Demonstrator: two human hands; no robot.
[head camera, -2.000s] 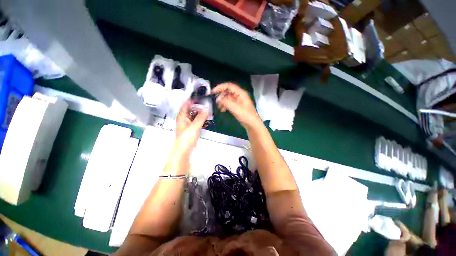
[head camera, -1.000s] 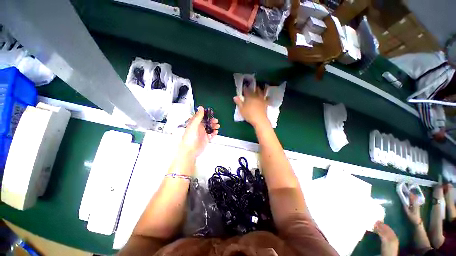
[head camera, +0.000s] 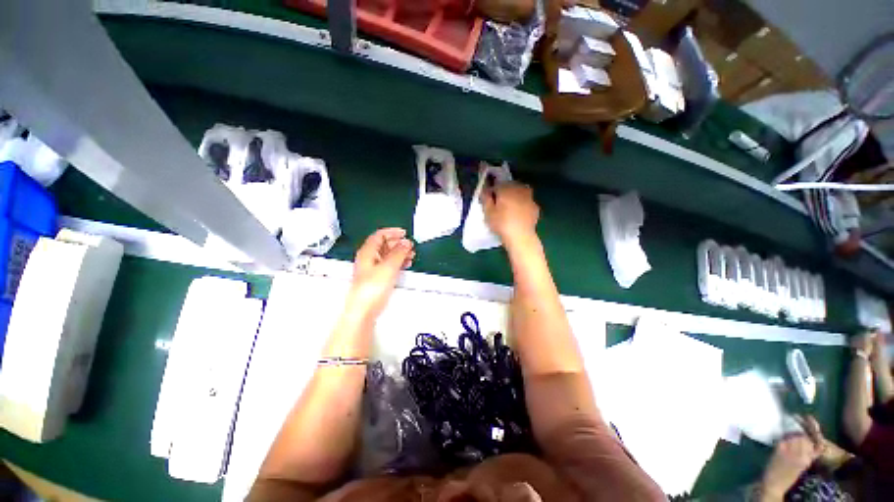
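My right hand (head camera: 512, 211) is at the upper part of a white foam sleeve (head camera: 480, 233), its curled fingers on a black cable at the sleeve's opening; the fingertips are partly hidden. Another foam sleeve (head camera: 437, 211), with a black cable (head camera: 433, 176) in its upper end, lies just left of it. My left hand (head camera: 382, 263) is above the near belt rail, fingers loosely bent, with nothing visible in it. A heap of coiled black cables (head camera: 466, 387) lies between my forearms, beside a shiny clear bag (head camera: 392, 422).
Foam sleeves with black cables (head camera: 312, 211) stand behind the grey post (head camera: 147, 147). A lone foam sleeve (head camera: 624, 238) and a row of white products (head camera: 760, 282) are on the right. White cartons (head camera: 206, 377) and a blue bin (head camera: 24, 221) are left. Another person's hands (head camera: 796, 456) are lower right.
The sleeves have shifted left on the belt. The black cable has left my left hand. My right hand has moved from the left sleeve of the pair to the right one.
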